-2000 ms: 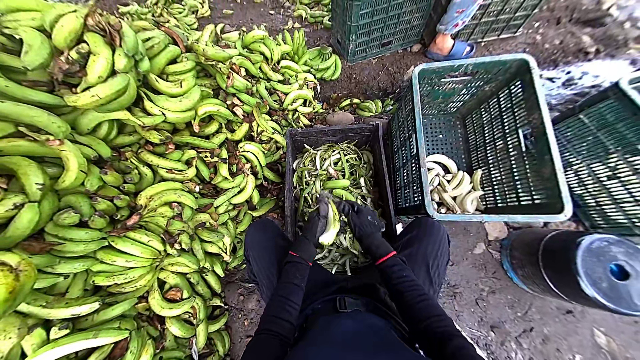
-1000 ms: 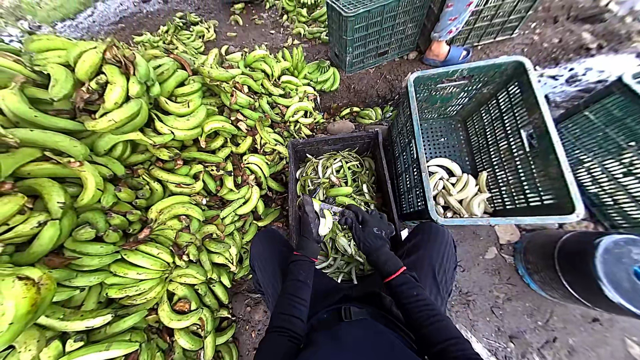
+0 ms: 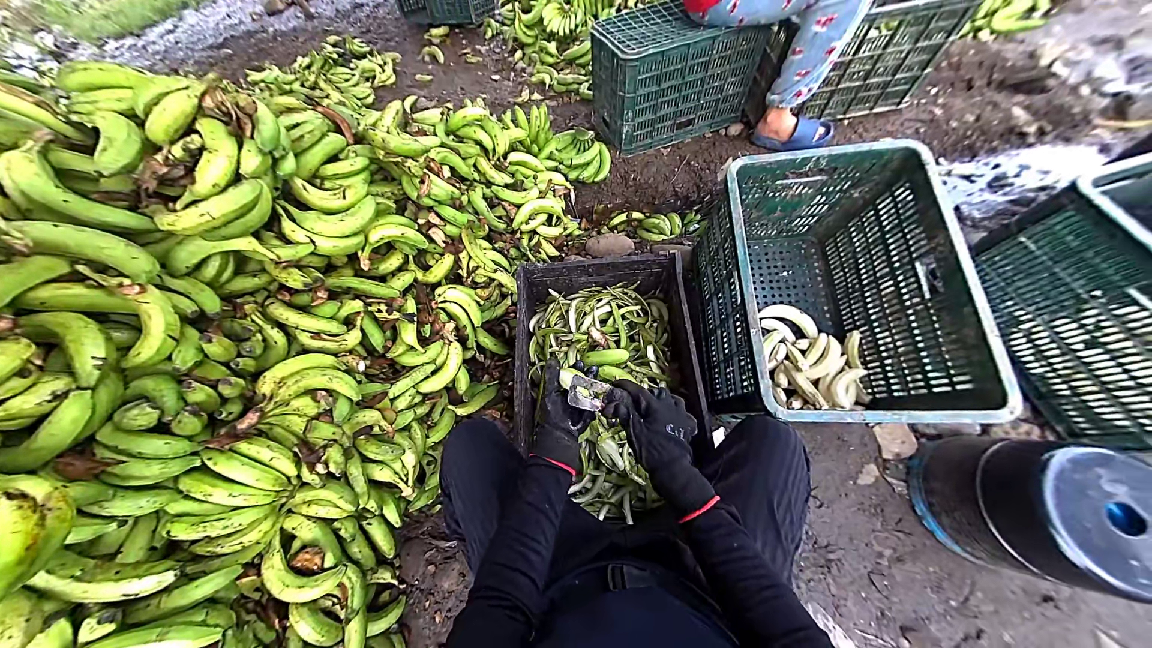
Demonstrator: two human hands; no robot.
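Note:
Both my hands wear black gloves with red cuffs and meet above a dark crate [image 3: 686, 333] full of green peels [image 3: 621, 310]. My left hand [image 3: 560, 421] is closed around a green plantain [image 3: 569, 374], mostly hidden by the fingers. In my right hand [image 3: 661, 430] is a small flat blade [image 3: 587, 393], lying across the fruit. A green plantain piece [image 3: 606, 357] rests on the peels just beyond my hands. Peeled pale plantains [image 3: 814, 360] lie in the near left corner of the large green plastic crate [image 3: 976, 297] to the right.
A large heap of green plantains [image 3: 243, 360] fills the left side. At right are a black cylindrical container [image 3: 1008, 495] and another green crate [image 3: 1071, 306]. A person's leg [image 3: 805, 67] in a blue sandal is beside green crates [image 3: 675, 85] at the back. A stone [image 3: 609, 245] lies beyond the dark crate.
Two seconds ago a pale peeled stretch of the plantain showed between my hands; now the blade lies across the fruit there. My right hand has shifted slightly toward the near side since then.

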